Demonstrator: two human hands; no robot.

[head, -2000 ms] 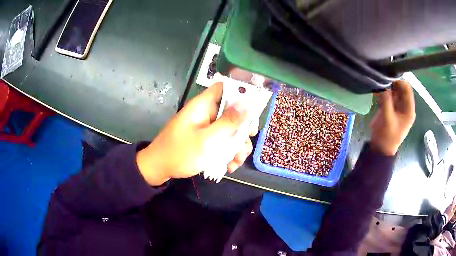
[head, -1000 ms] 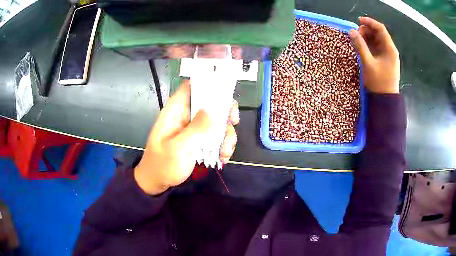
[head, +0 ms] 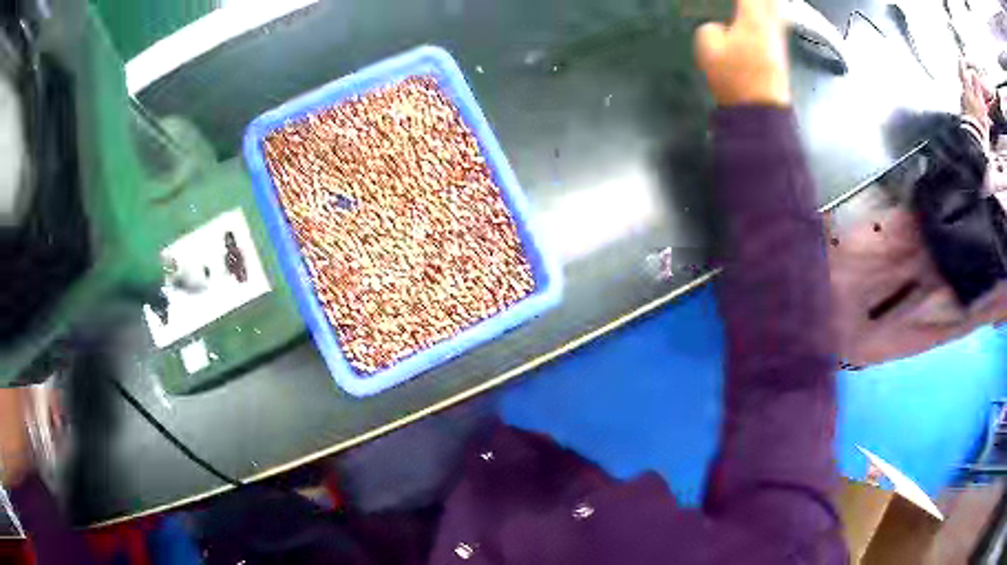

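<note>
My right hand (head: pixel 749 53) reaches to the top edge on the right; its fingers are blurred and partly cut off, so its hold is unclear. My left hand (head: pixel 16 433) is a cut-off, blurred patch at the far left edge, beside whitish streaks that I cannot identify. The green press head (head: pixel 105 237) stands at the left. The white die plate (head: pixel 207 296) with dark round fittings lies on its green base. The blue tray (head: pixel 458 344) right of the press holds a mass of tiny copper-coloured pieces (head: pixel 403 221).
A dark cable (head: pixel 171 427) runs along the bench below the press. A rounded white piece (head: pixel 815 33) and other white shapes lie at the upper right. Another person's hand (head: pixel 974 97) shows at the right edge. A cardboard box (head: pixel 883 528) stands at the lower right.
The view has swung right, moving press and tray left. My right hand has left the tray's edge and reached farther right. My left hand and the white stack are no longer clearly seen.
</note>
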